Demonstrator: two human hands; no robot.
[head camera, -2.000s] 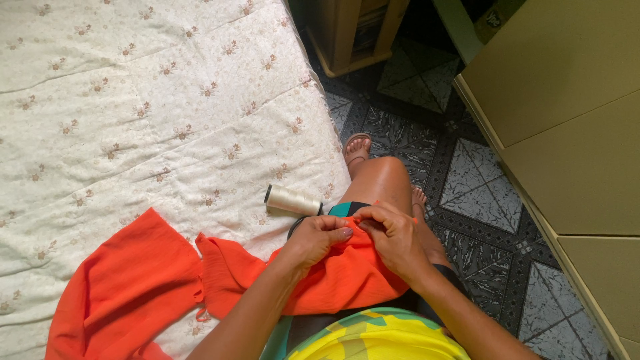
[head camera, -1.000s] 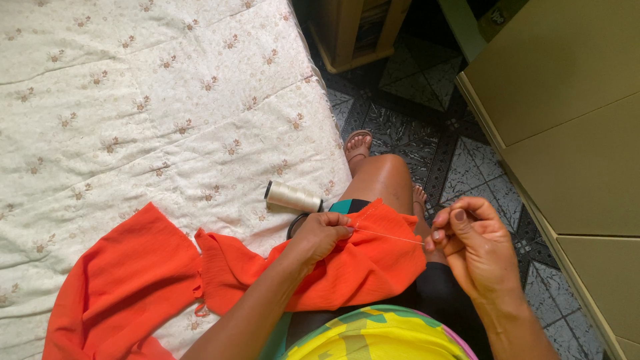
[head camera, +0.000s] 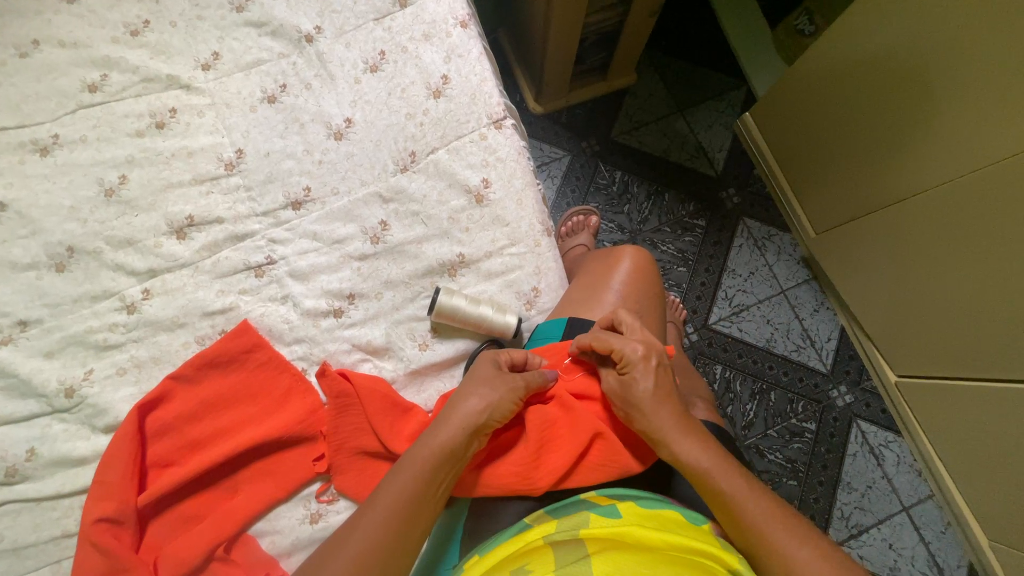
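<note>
Orange-red fabric (head camera: 560, 448) lies across my lap and continues over the bed to the left. My left hand (head camera: 508, 388) pinches its upper edge between thumb and fingers. Close beside it on the right, my right hand (head camera: 628, 368) has its fingertips together at the same edge. A loop of pale thread (head camera: 570, 368) shows on the cloth between both hands. Whether a needle is in my right fingers cannot be seen. A cone of cream thread (head camera: 476, 312) lies on its side on the bed, just above my left hand. A dark round object (head camera: 482, 352) is partly hidden behind that hand.
The bed with its floral quilted cover (head camera: 240, 200) fills the left side. A wooden cabinet (head camera: 560, 56) stands beyond the bed's corner. Beige furniture panels (head camera: 904, 240) rise on the right, over a patterned tile floor (head camera: 768, 296).
One second ago my right hand was out to the right, with thread stretched from the cloth; it is now back at the fabric beside my left hand. The left hand keeps its pinch.
</note>
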